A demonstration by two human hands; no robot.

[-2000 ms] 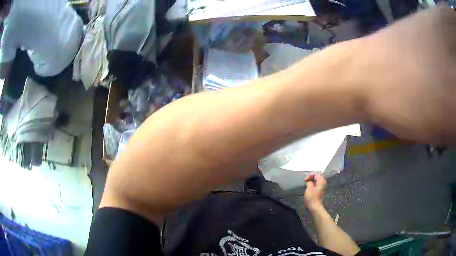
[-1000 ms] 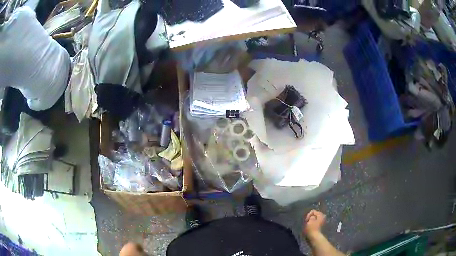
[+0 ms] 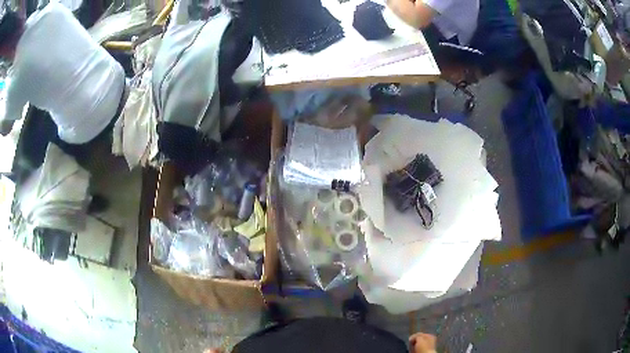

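Note:
Nearest in front of me, a dark tied bundle with a white tag lies on stacked white sheets. Left of it are tape rolls in a clear plastic bag and a paper stack with a black clip. My right hand shows at the bottom edge, cut off, away from all these things. Only a sliver of my left hand shows at the bottom edge. Whether either hand holds anything is hidden.
An open cardboard carton of clear bags stands at the left. A white-topped table with dark pieces is ahead, with a person's arm at it. A blue plastic crate stands right. Grey fabric pieces hang upper left.
The bare forearm that crossed the view two seconds ago is gone. My right hand has dropped to the bottom edge. The scene has shifted slightly down and right since one second ago.

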